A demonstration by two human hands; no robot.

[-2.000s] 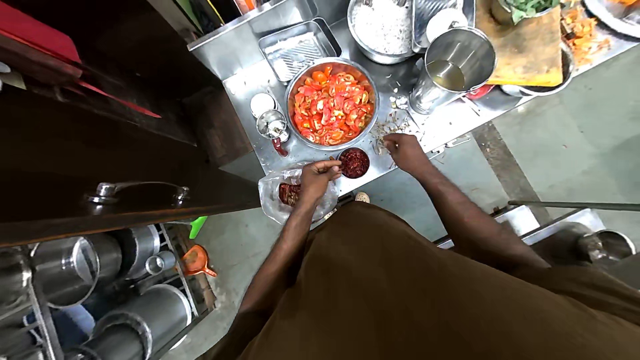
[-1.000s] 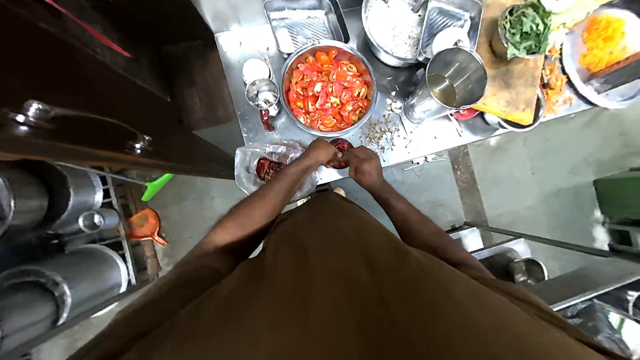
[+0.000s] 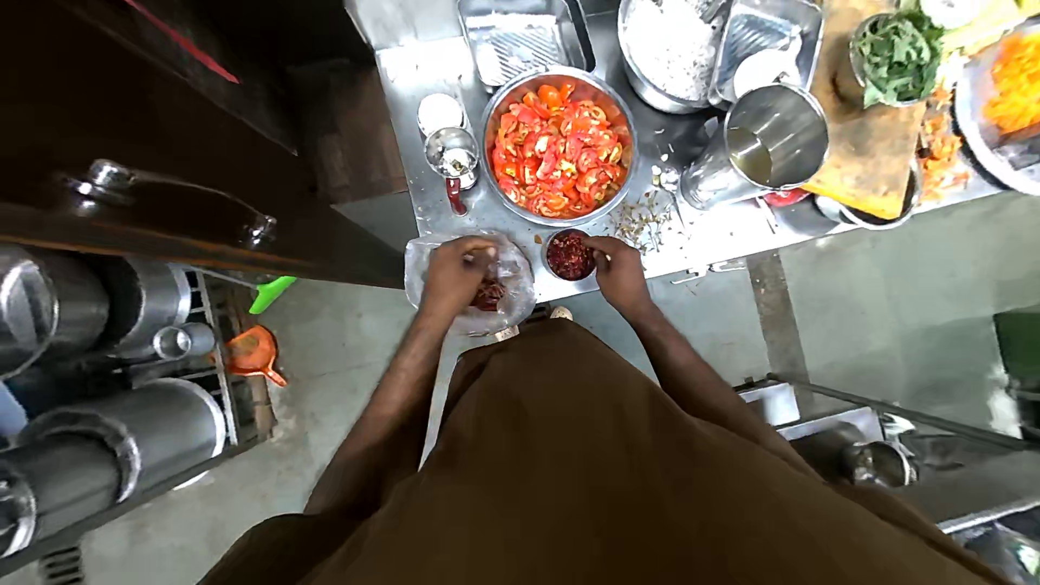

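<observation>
My left hand (image 3: pixel 460 272) is over a clear plastic bag (image 3: pixel 514 258) of dried red chillies (image 3: pixel 489 294), its fingers bent; whether it holds a chilli is unclear. At the right rim of a small round bowl (image 3: pixel 570 254) of red chilli pieces is my right hand (image 3: pixel 619 268), thumb and fingertips close together; anything between them is hidden. Just beyond the bowl stands a wide steel bowl (image 3: pixel 561 146) full of cut tomatoes. Stems and seeds (image 3: pixel 642 221) lie scattered on the steel counter to the right of the small bowl.
A steel jug (image 3: pixel 756 146) with some liquid leans right of the tomatoes. Behind are a steel tray (image 3: pixel 528 41) and a pot of white food (image 3: pixel 670 49). A cutting board (image 3: pixel 873 154), leafy greens (image 3: pixel 894 61) and grated orange vegetable (image 3: pixel 1016 85) are at right. A dark cabinet (image 3: pixel 203 211) borders the left.
A second ago both hands were together at the small bowl. Since then my left hand has moved left over the plastic bag, while my right hand remains by the bowl's right rim.
</observation>
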